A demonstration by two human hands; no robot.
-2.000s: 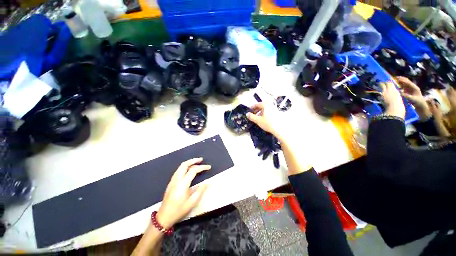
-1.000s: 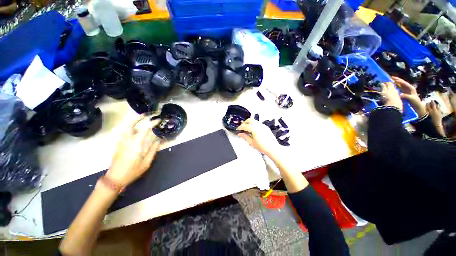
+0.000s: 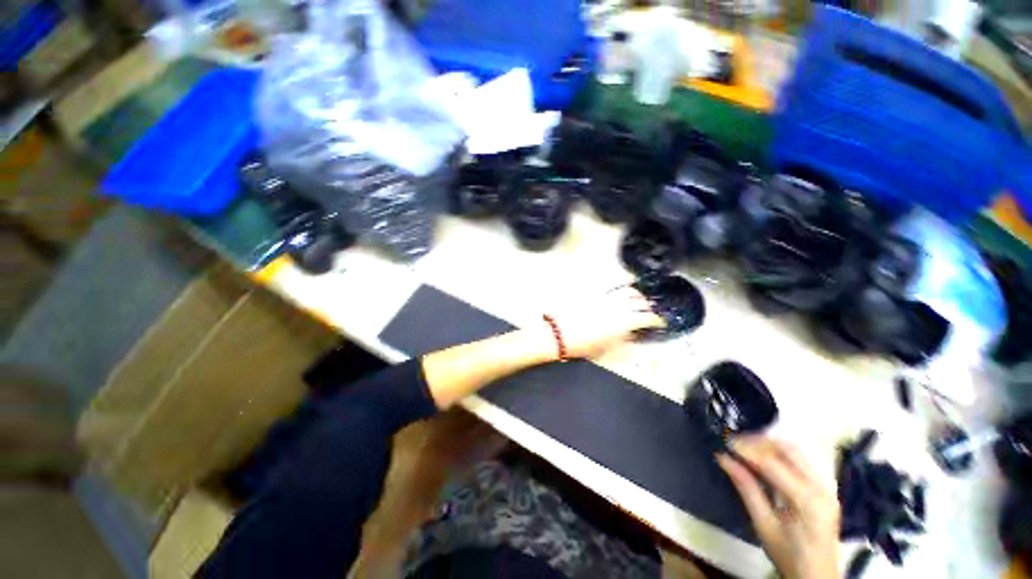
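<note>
Two rounded black housings stand on the whitish bench behind the black mat (image 3: 611, 422). My left hand (image 3: 600, 325) has its fingers on the rim of the left housing (image 3: 679, 303). My right hand (image 3: 792, 503) has its thumb and fingertips at the near edge of the right housing (image 3: 736, 396), whose open side shows blurred internals. The hands and housings are blurred, and the left fingertips are partly hidden. A loose pile of small black pieces (image 3: 880, 498) lies right of my right hand.
Black shells (image 3: 792, 243) are heaped along the back. A clear plastic bag (image 3: 373, 170) with dark contents and a blue bin (image 3: 192, 141) are at the left. A round board (image 3: 953, 448) lies at the right. Cardboard (image 3: 204, 379) is below left.
The view has swung left, bringing the bag, blue bin and cardboard into sight. My left hand has moved from over the mat to the left housing. My right hand remains at the right housing.
</note>
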